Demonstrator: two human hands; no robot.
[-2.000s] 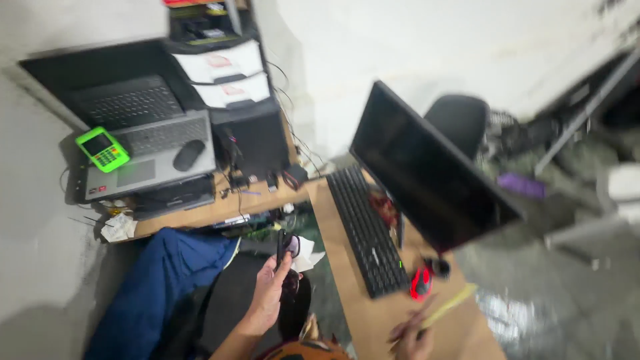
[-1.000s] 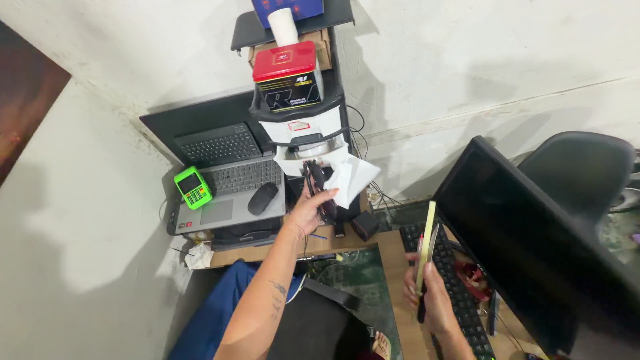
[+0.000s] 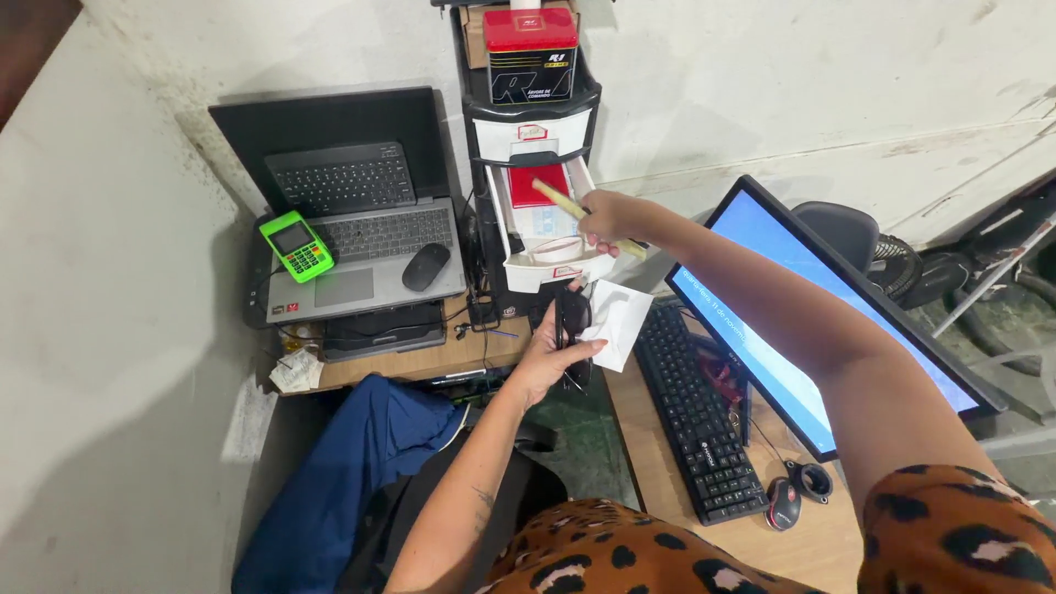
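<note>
My left hand [image 3: 549, 355] grips dark sunglasses [image 3: 575, 330] together with folded white paper [image 3: 617, 323], just below an open white drawer [image 3: 524, 276]. Over that drawer, my right hand [image 3: 609, 221] holds a flat yellowish strip-like object [image 3: 561, 200] and something dark and thin beside it. Inside the drawer lie a red booklet or box [image 3: 536, 188], papers and a round whitish item [image 3: 557, 250]. The strip crosses above the drawer's right side; its exact material cannot be told.
A laptop [image 3: 363, 231] bears a green card terminal [image 3: 299, 246] and a black mouse [image 3: 426, 266]. A red-and-black tin [image 3: 532, 62] tops the drawer unit. At right stand a lit monitor [image 3: 763, 330], a black keyboard [image 3: 697, 412] and another mouse [image 3: 783, 503].
My right hand has moved from beside the keyboard to over the drawer with the yellowish strip. The drawer is pulled out further than a second ago. The monitor's screen has lit up.
</note>
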